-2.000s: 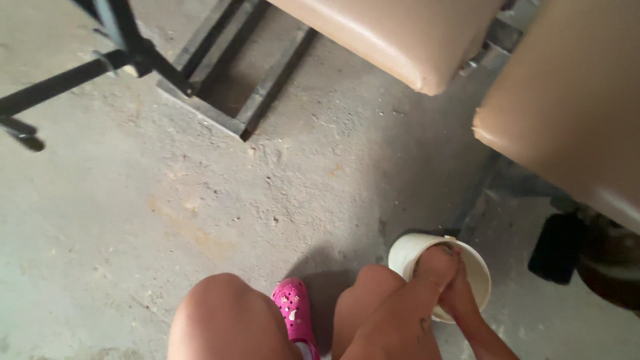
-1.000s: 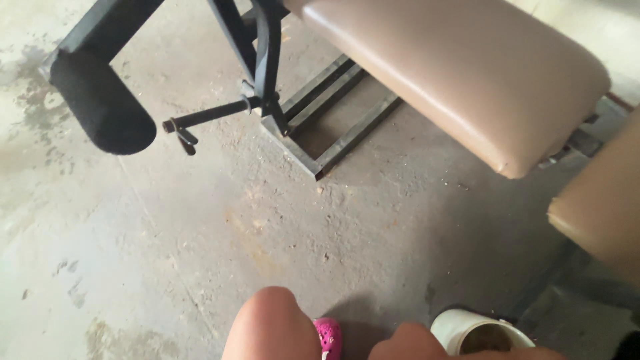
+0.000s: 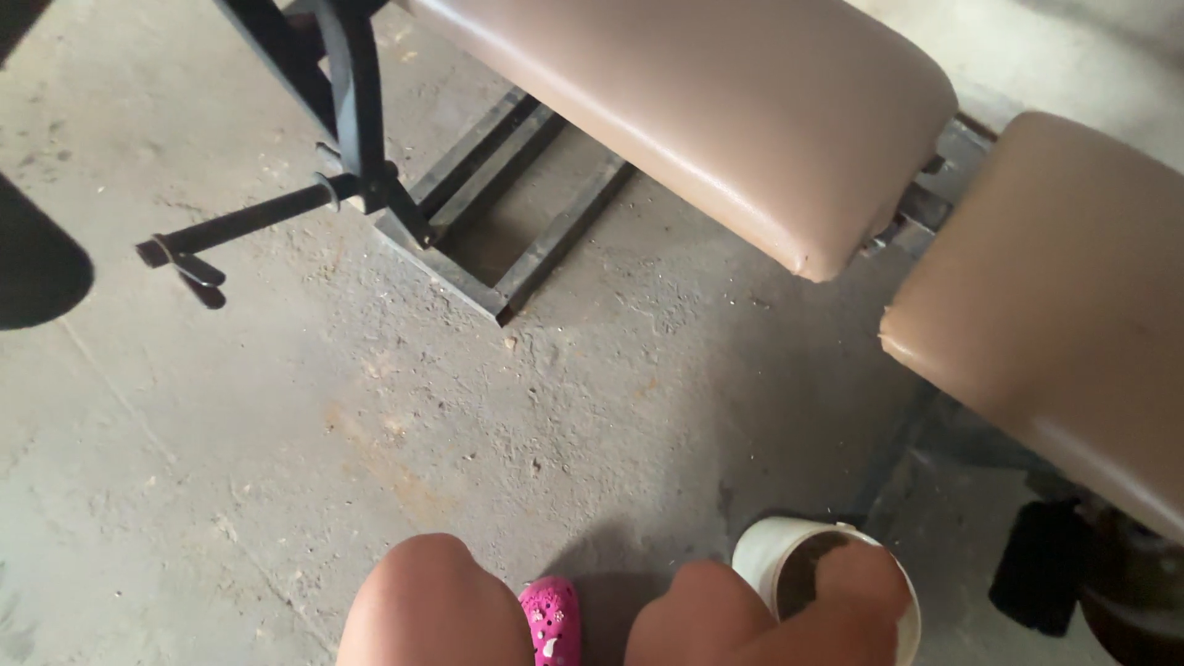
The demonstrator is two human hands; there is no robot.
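Observation:
A white plastic bucket [image 3: 763, 560] stands on the floor at the lower right, close beside my bent knee. Its inside looks brown and dark; what it holds cannot be made out. My left hand [image 3: 860, 578] is at the bucket's mouth, reaching in from the bottom of the view. It is blurred, its fingers are hidden, and whether it grips anything does not show. My right hand cannot be told apart from the skin over the bucket's near rim. A pink clog [image 3: 552, 620] with small charms is on my foot between my knees.
A weight bench with tan padded seats [image 3: 740, 120] [image 3: 1045, 305] crosses the upper right. Its black metal base [image 3: 555, 245] rests on the rough concrete floor [image 3: 518, 416]. A bar with a clamp [image 3: 254, 217] juts out left. Black foam rollers [image 3: 37, 259] [image 3: 1041, 564] are at both sides.
Two seconds ago both hands were together over the bucket; a second ago the hands were barely in view. The view has shifted, and a hand shows at the bucket's mouth again.

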